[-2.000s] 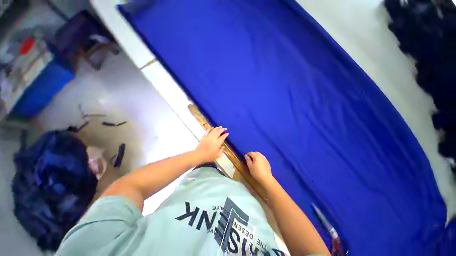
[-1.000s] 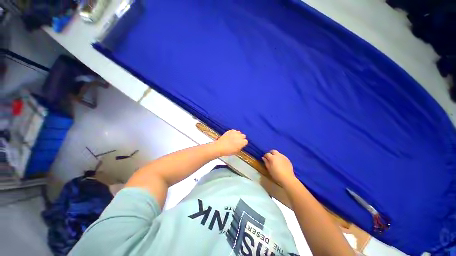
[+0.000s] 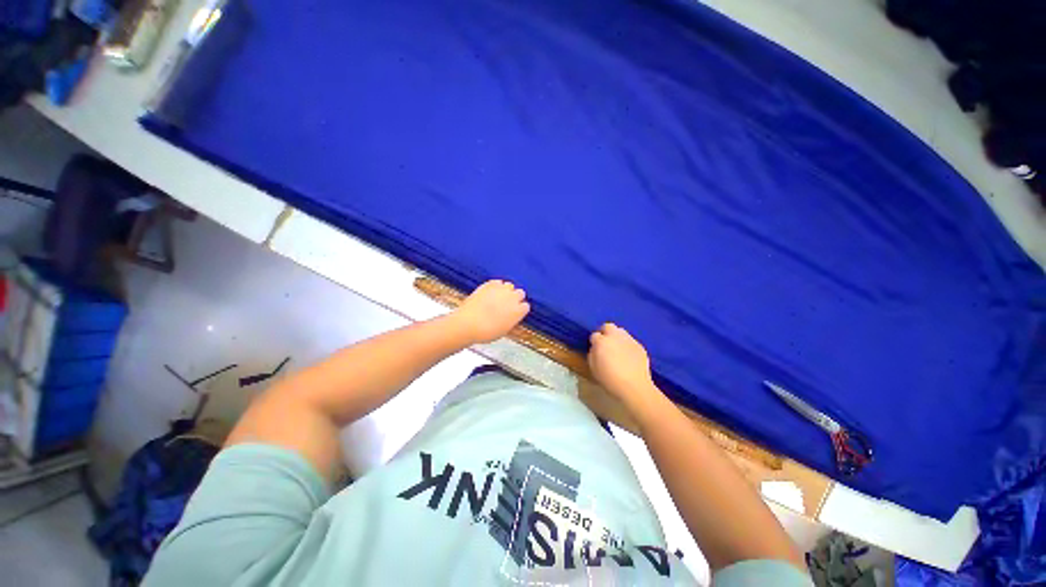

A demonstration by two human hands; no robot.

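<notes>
Royal blue fabric [image 3: 516, 161] covers most of the white table. My left hand [image 3: 494, 311] and my right hand [image 3: 619, 358] are at its near edge, a short distance apart, both with curled fingers on the cloth edge. A long yellow-brown wooden stick [image 3: 734, 439] lies along the table edge, passing by both hands. Fabric shears [image 3: 817, 420] with silver blades and dark reddish handles lie on the cloth to the right of my right hand. My fingertips are partly hidden.
A metallic bar [image 3: 189, 52] lies at the fabric's far left corner. Loose blue fabric [image 3: 1009, 527] is crumpled at the lower right. A dark pile [image 3: 975, 69] is at the upper right. A blue crate [image 3: 80, 373] stands on the floor at left.
The view has turned and shifted, so more of the left table end and the lower right corner shows. Both hands remain at the fabric's near edge, their fingers now closed on it.
</notes>
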